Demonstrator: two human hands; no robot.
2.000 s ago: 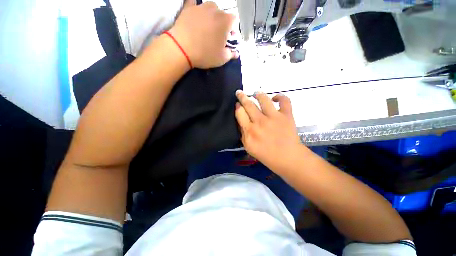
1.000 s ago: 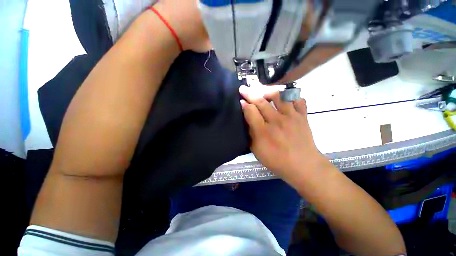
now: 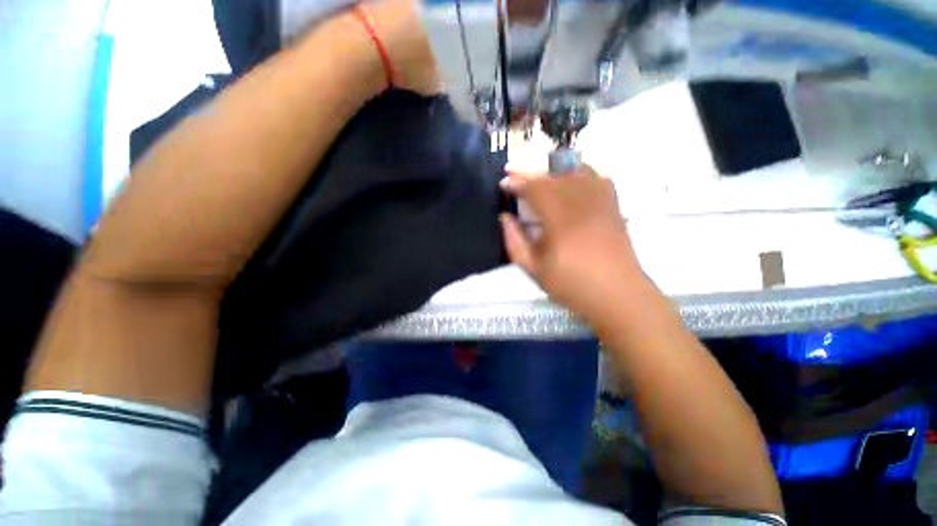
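A large dark fabric panel [image 3: 401,205] lies over the table's front edge and hangs toward my lap. Its right edge runs up to the needle and presser foot area [image 3: 498,118], which is blurred. My right hand [image 3: 575,221] is at that edge just below the needle, its thumb and fingertips pinching the cloth. My left forearm lies across the panel. My left hand [image 3: 411,57] is at the top, mostly cut off by the picture's edge; its fingers are not visible.
A black flat phone [image 3: 745,125] lies right of the needle. A brown patch [image 3: 772,269] and measuring tape [image 3: 719,306] are near the front edge. Yellow-green scissors handles [image 3: 917,252] are far right. Blue crates [image 3: 822,452] stand below right. Another dark piece [image 3: 247,41] is upper left.
Over these two seconds, the view has shifted and the machine head appears in a different place. My right hand has moved up along the panel's edge, its fingers now more curled than one second ago.
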